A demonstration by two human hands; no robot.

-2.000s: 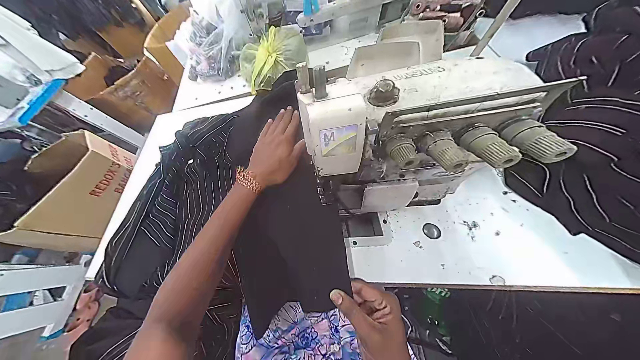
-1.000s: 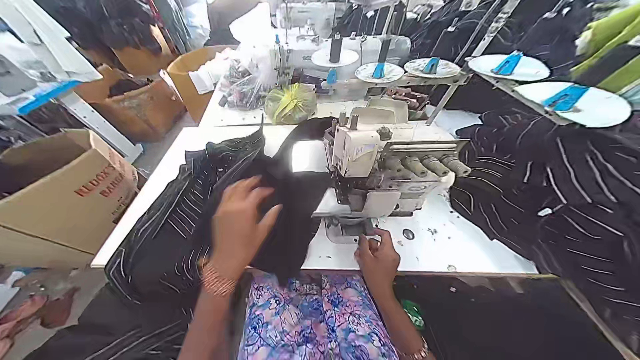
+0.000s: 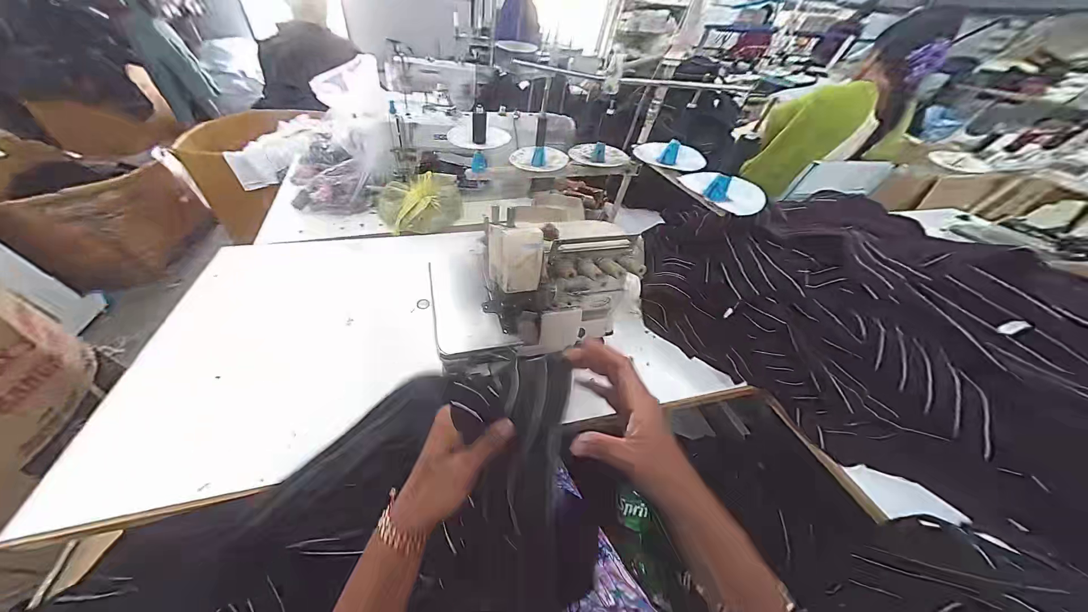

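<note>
A cream overlock sewing machine point(image 3: 561, 272) stands on the white table. Dark striped fabric point(image 3: 527, 476) runs from its front plate down over the table's front edge into my lap. My left hand point(image 3: 446, 467) pinches a fold of this fabric between thumb and fingers, just in front of the machine. On the other side, my right hand point(image 3: 625, 416) has its fingers spread and curved, with the fingertips at the fabric's right edge near the machine's front cover. Whether it touches the cloth is unclear. The hands are a little apart, and the cloth is partly blurred.
Heaped dark striped fabric point(image 3: 884, 314) covers the right side. Behind the machine are thread stands with white discs point(image 3: 670, 156) and a yellow tied bag point(image 3: 420, 202). Cardboard boxes point(image 3: 38, 382) are at the left. A person in green point(image 3: 807, 127) is at the back right.
The dark cloth that lay on the table left of the machine now hangs from its front into my lap. My left hand has moved from that cloth to the fabric before the machine. The view has shifted.
</note>
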